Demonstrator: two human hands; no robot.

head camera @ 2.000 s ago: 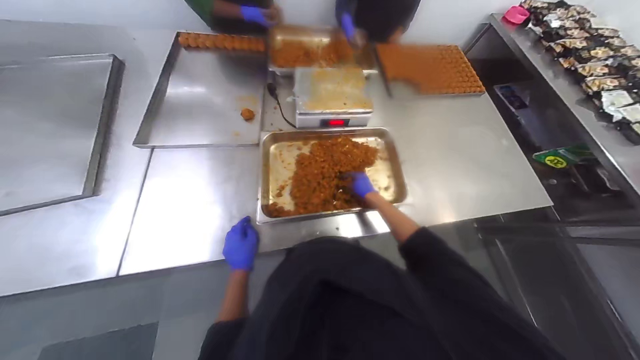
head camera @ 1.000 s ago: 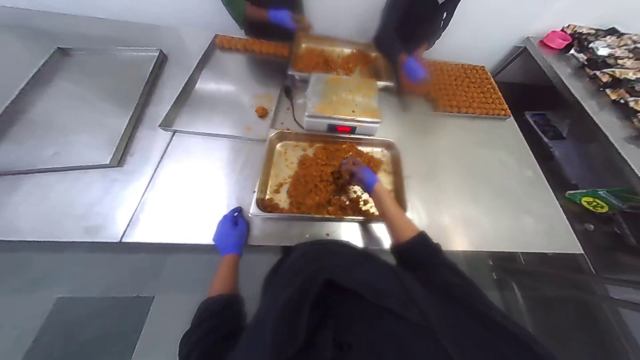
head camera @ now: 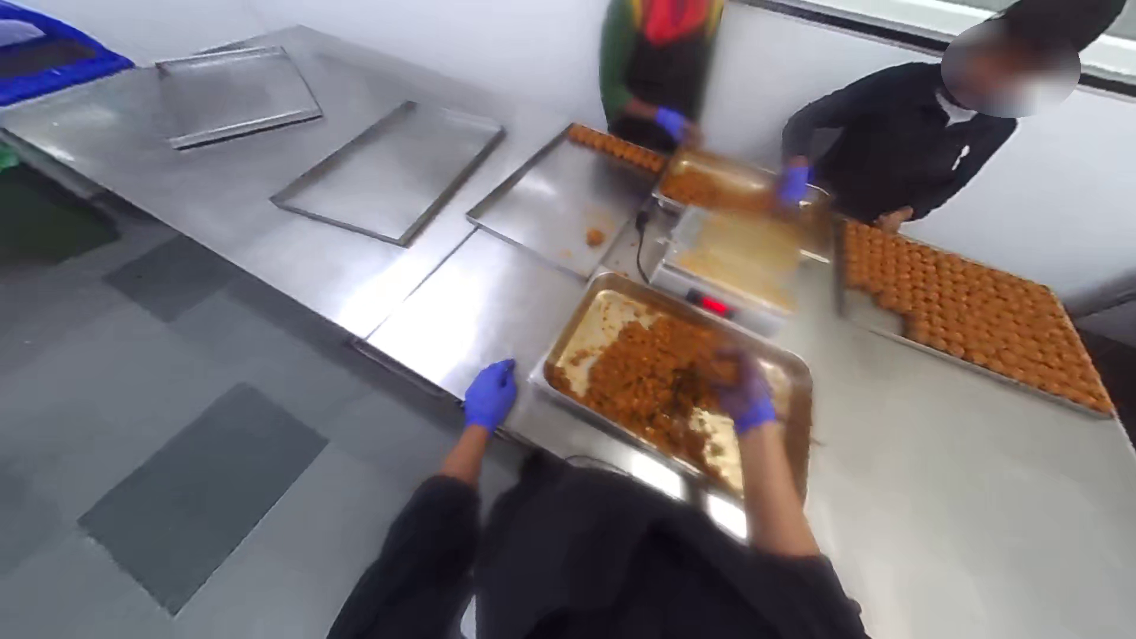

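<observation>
My right hand (head camera: 744, 390), in a blue glove soiled with food, is in the brown-orange crumbly food mixture (head camera: 652, 373) in a deep metal pan (head camera: 590, 419). Motion blur hides whether its fingers are closed on any of it. My left hand (head camera: 491, 395), also gloved in blue, rests at the front edge of the steel table, left of the pan, its fingers partly hidden from view. Just behind the pan stands a digital scale (head camera: 728, 306) with a lit red display and a food-smeared top.
Two people in blue gloves work across the table at a second pan of mixture (head camera: 697, 188). A tray of rows of shaped pieces (head camera: 976, 311) lies right. Left are a metal tray (head camera: 541, 200) with a row of pieces and one loose lump (head camera: 595, 237), and flat trays (head camera: 390, 173).
The view has swung left, showing more trays and floor. My right hand has stayed at the mixture in the pan, and my left hand at the table's front edge.
</observation>
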